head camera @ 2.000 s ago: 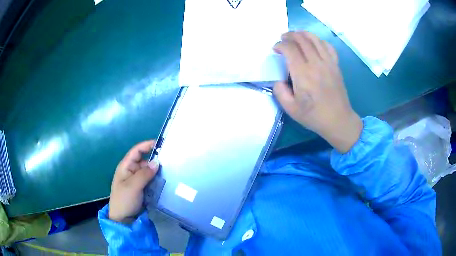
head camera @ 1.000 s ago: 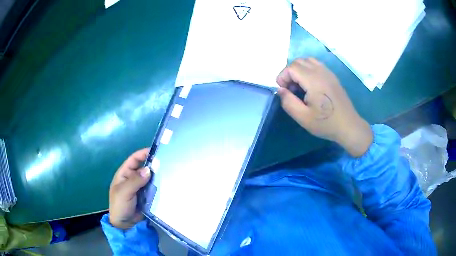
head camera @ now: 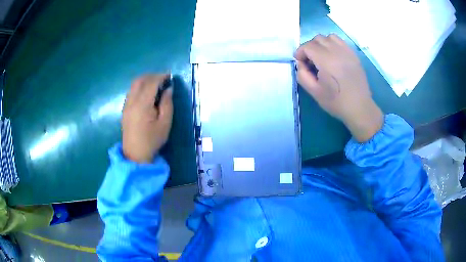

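A dark blue-grey panel (head camera: 248,123) lies face up in front of me, its near end at the table edge by my smock. White patches show on it. Its far end meets the open mouth of a white protective bag (head camera: 245,30); how far it is inside is hidden. My right hand (head camera: 332,77) pinches the bag's near right corner beside the panel. My left hand (head camera: 148,112) is left of the panel, off it, slightly blurred, with thumb and fingers apart and nothing seen in it.
A fanned stack of white bags (head camera: 398,41) lies at the far right. A striped stack (head camera: 7,153) sits at the left table edge. A clear plastic bag (head camera: 442,169) hangs below the edge at right. A person's yellow-green sleeve (head camera: 25,217) shows at lower left.
My left hand has let go of the panel's left side and moved up and away from it. The panel has turned straighter, in line with the bag. My right hand stays at the bag's corner.
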